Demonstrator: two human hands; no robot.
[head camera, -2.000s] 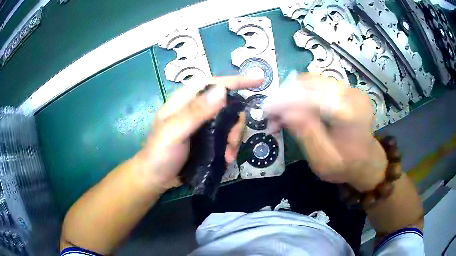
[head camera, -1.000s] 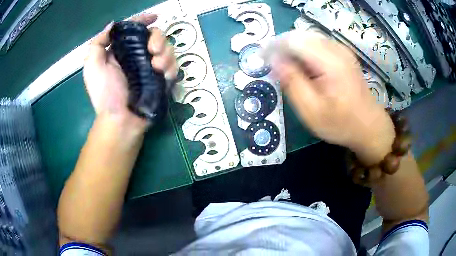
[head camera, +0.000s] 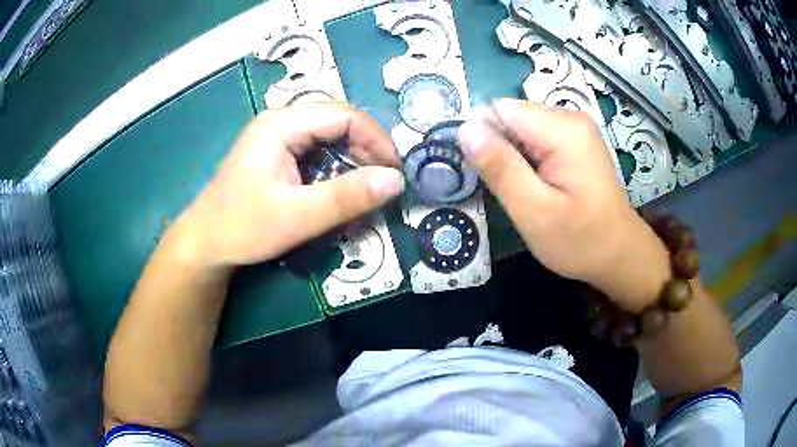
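Observation:
My left hand (head camera: 301, 179) is closed around a dark stack of discs (head camera: 330, 161), mostly hidden by the fingers. My right hand (head camera: 559, 188) pinches the edge of a blurred black disc (head camera: 447, 144) over the third seat of the middle four-seat plate (head camera: 467, 278). Another disc (head camera: 437, 179) shows there, partly overlapped; whether it is seated I cannot tell. A black perforated disc (head camera: 447, 240) sits in the nearest seat. A paler disc (head camera: 428, 103) lies in the second seat from the far end. The far seat is empty.
Another four-seat plate (head camera: 365, 278) lies to the left, partly under my left hand, its visible seats empty. Overlapping silver plates (head camera: 651, 83) are piled at the right. A ribbed stack (head camera: 35, 306) stands at the left bench end. A pale rail (head camera: 157, 103) runs behind the green mat (head camera: 140, 218).
My left hand has moved right and towards me with the stack, from beside the left plate to over it. My right hand has come slightly nearer me, at the third seat.

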